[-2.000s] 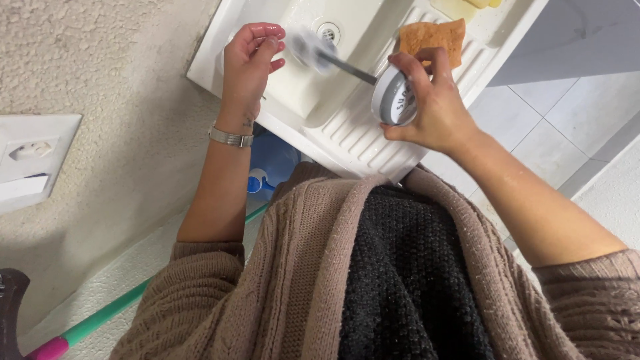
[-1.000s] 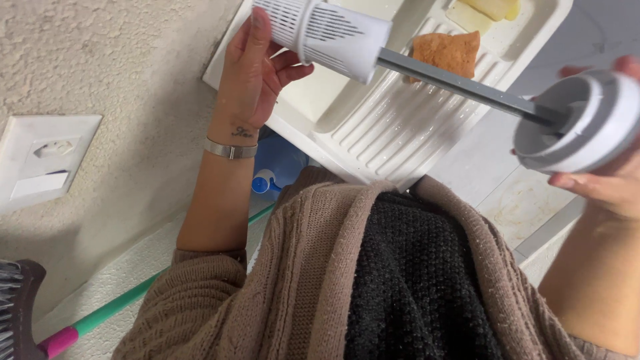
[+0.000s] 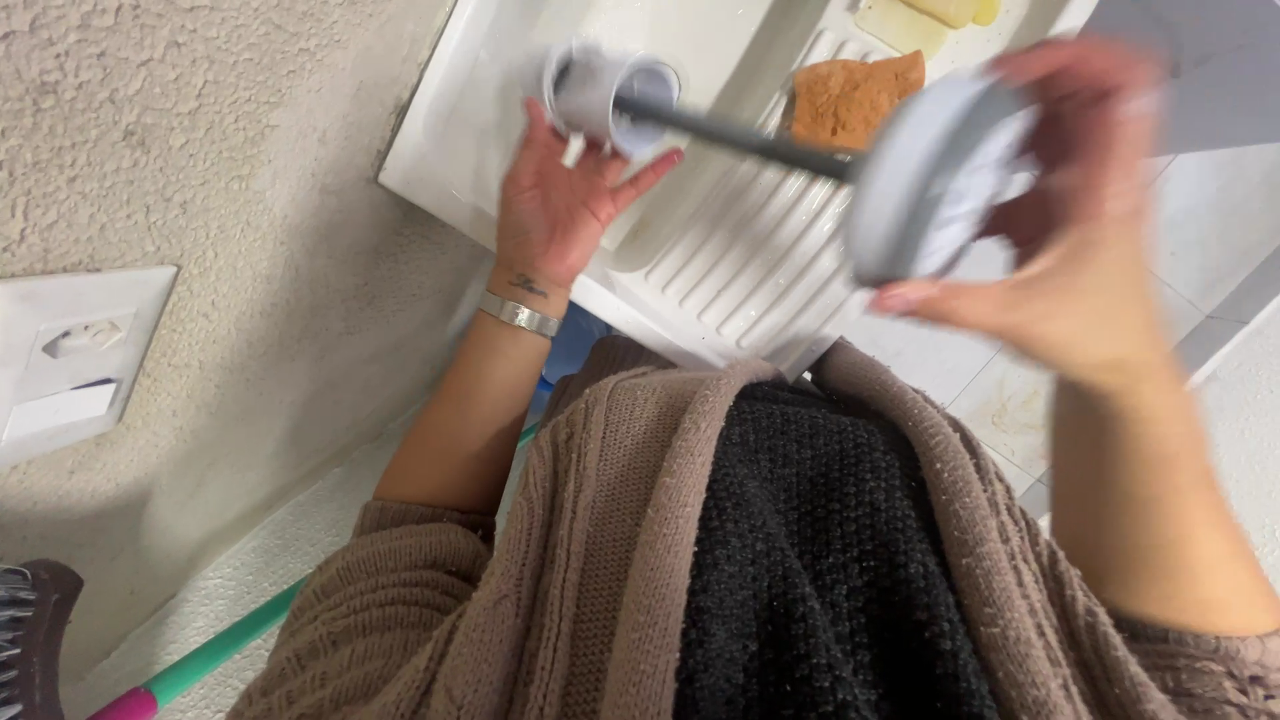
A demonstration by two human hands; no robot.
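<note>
In the head view, my right hand [image 3: 1090, 220] grips the rim of a round white and grey disc-shaped base [image 3: 935, 180], blurred by motion. From its far face a grey rod [image 3: 750, 145] runs left into a white plastic cylinder [image 3: 610, 95] above the laundry sink. My left hand [image 3: 565, 195] is palm up below the cylinder, its fingers spread; the fingertips are at or behind the cylinder's lower side, and whether they touch it I cannot tell. An orange cloth or sponge [image 3: 855, 100] lies on the ribbed part of the sink, behind the rod.
The white sink [image 3: 750, 260] has a ribbed washboard. Yellow soap-like pieces [image 3: 920, 20] lie on its far ledge. A textured wall with a socket plate [image 3: 85, 350] stands at left. At lower left are a brush head [image 3: 40, 630] and a green and pink handle [image 3: 220, 635].
Since one second ago, my right hand with the base has moved left and inward. The white cylinder has tilted, showing its end, and my left hand's fingers have spread.
</note>
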